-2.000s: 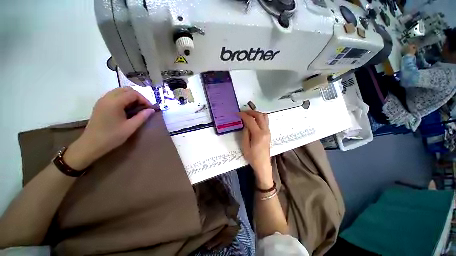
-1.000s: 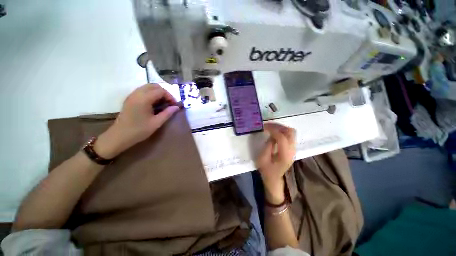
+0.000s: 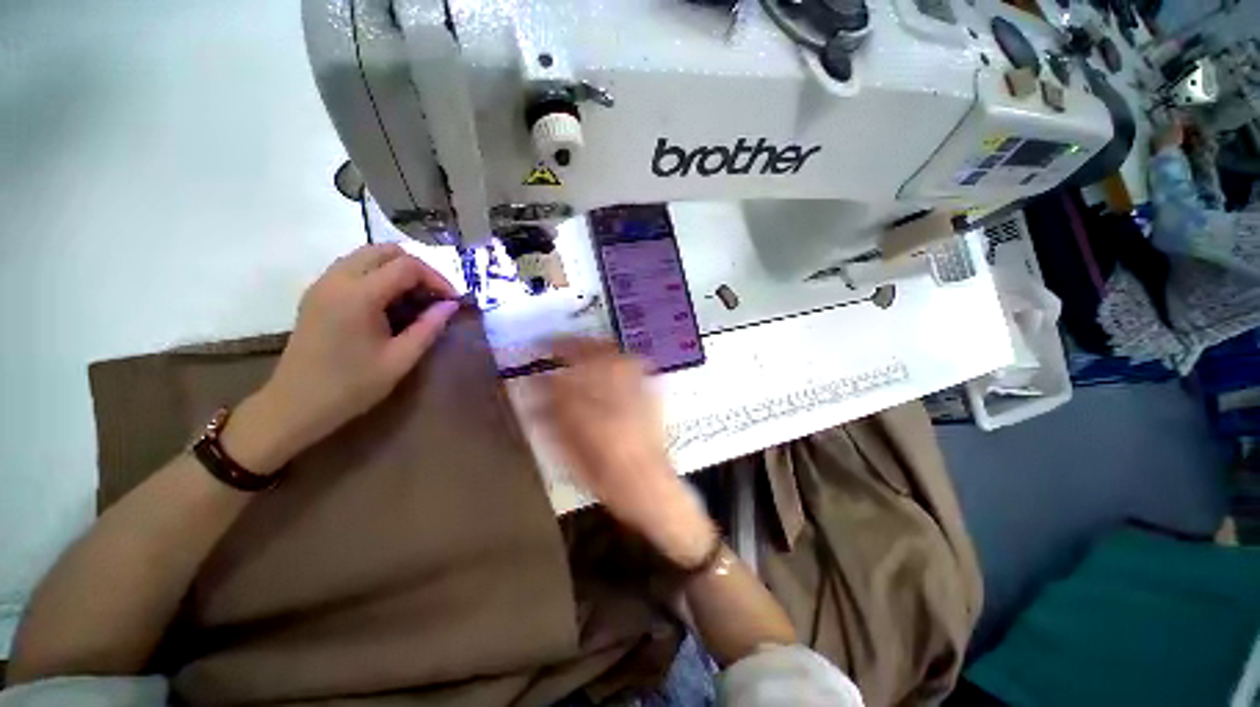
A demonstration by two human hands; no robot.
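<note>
Brown woven fabric (image 3: pixel 401 511) lies over the left of the table and my lap, its top corner at the lit presser foot (image 3: pixel 478 274). My left hand (image 3: pixel 352 332) pinches the fabric edge just left of the foot. My right hand (image 3: pixel 601 421) is blurred, above the table's front edge beside the fabric's right edge; whether its fingertips touch the fabric cannot be told. A smartphone (image 3: pixel 650 283) with a lit purple screen lies on the machine bed right of the needle, its lower end close to my right hand.
The white sewing machine head (image 3: pixel 857 152) spans the top. More brown cloth (image 3: pixel 871 553) hangs right of my lap. A white bin (image 3: pixel 1029 394) stands beyond the table's right end. Green cloth (image 3: pixel 1133 622) lies lower right. A person's sleeve (image 3: pixel 1175 194) shows at upper right.
My right hand has moved left from the phone's lower right side toward the fabric edge. My left hand keeps its pinch at the foot. The phone's screen content differs from the oldest frame.
</note>
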